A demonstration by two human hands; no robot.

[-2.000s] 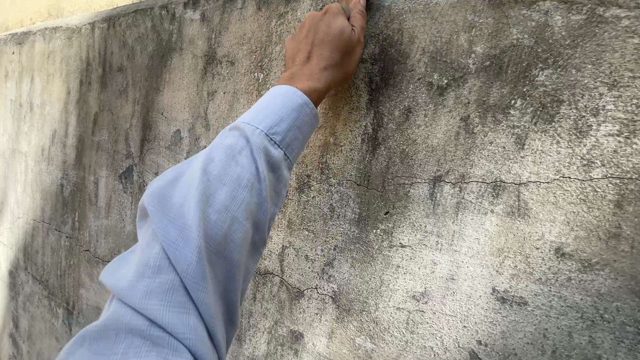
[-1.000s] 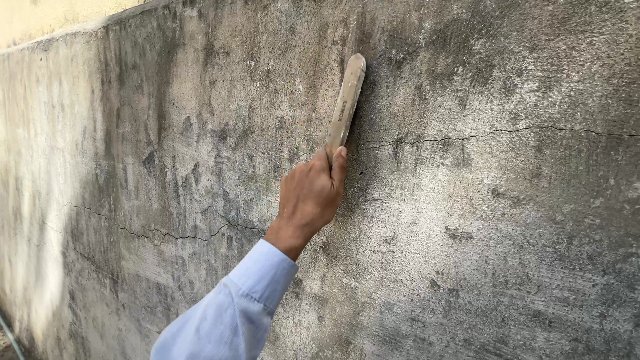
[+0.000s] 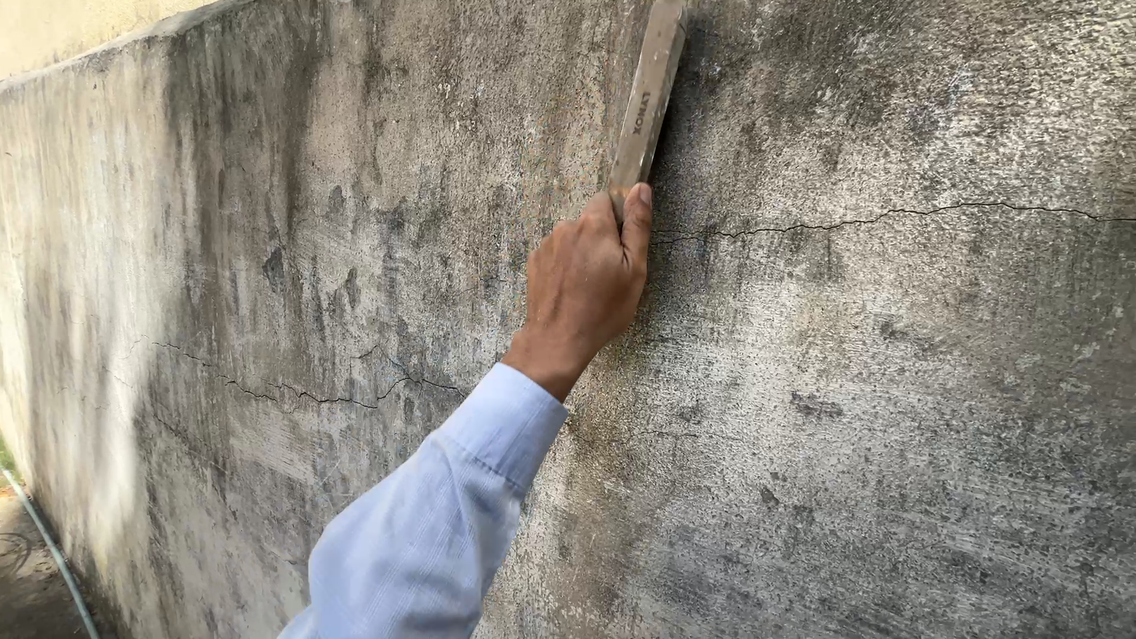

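My left hand (image 3: 590,266), in a light blue shirt cuff, grips the lower end of a long, narrow wooden tool (image 3: 652,98), possibly a brush seen from its back. The tool bears writing and slants up and slightly right against a stained, rough plastered wall (image 3: 887,373). My thumb lies along its right side. The frame's top edge cuts off its far end, and its face towards the wall is hidden. Beside my hand, a thin crack (image 3: 932,211) runs off to the right across the plaster. My right hand is out of view.
Another crack (image 3: 311,397) crosses the wall left of my wrist. The wall's top edge (image 3: 115,43) slopes at the upper left, with a pale yellow wall (image 3: 80,27) behind it. A thin light hose or pipe (image 3: 53,550) lies on the ground at the lower left.
From the top edge two seconds ago, my left hand came down the wall, bringing the tool into view. Since one second ago it has shifted slightly back up, still gripping the tool.
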